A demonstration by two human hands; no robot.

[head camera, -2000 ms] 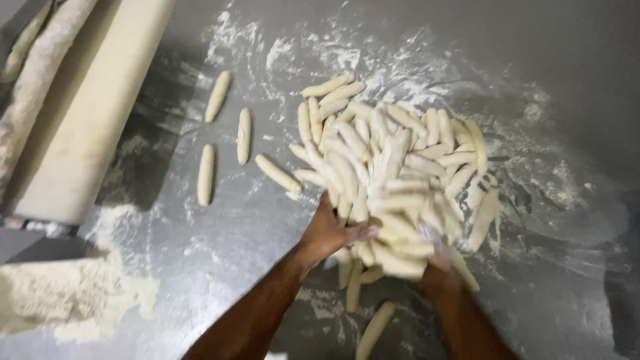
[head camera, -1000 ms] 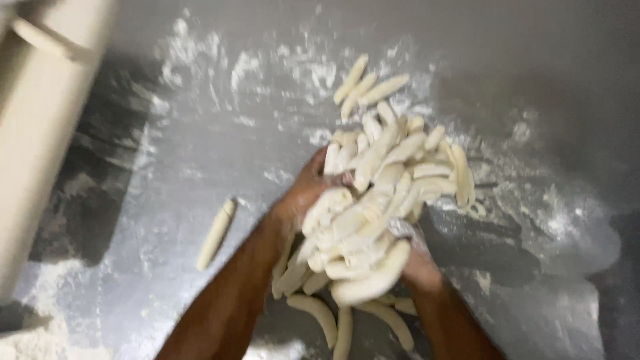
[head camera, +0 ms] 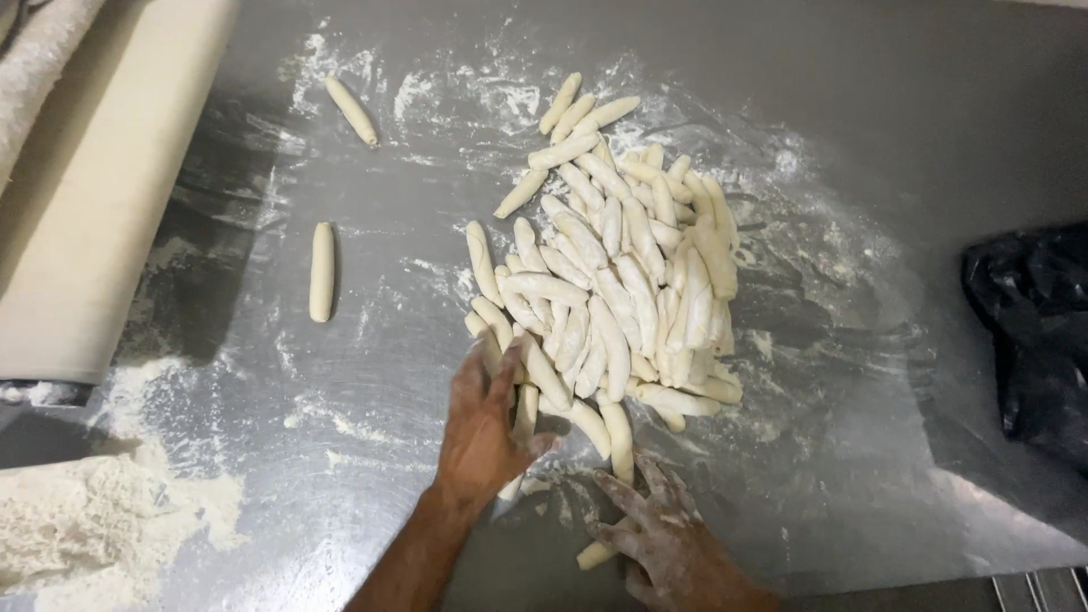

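Note:
A heap of floured dough sticks (head camera: pixel 612 289) lies on a metal worktop (head camera: pixel 391 365). At the heap's lower left edge, my left hand (head camera: pixel 484 425) has its fingers spread and touches dough pieces. My right hand (head camera: pixel 654 527), dusted with flour, is below the heap, fingers apart, over a short dough piece (head camera: pixel 597 554) that it partly hides. Whether it grips that piece is unclear. Two single dough sticks lie apart on the left, one upper (head camera: pixel 351 111) and one lower (head camera: pixel 322 272).
A conveyor belt with a pale surface (head camera: pixel 110 204) runs along the left side. Loose flour (head camera: pixel 102 527) is piled at the lower left. A black plastic bag (head camera: pixel 1033 340) is at the right edge.
Both hands were in among the dough sticks, lifting a bunch; they have come away toward the near side. The sticks now lie in a spread heap on the worktop.

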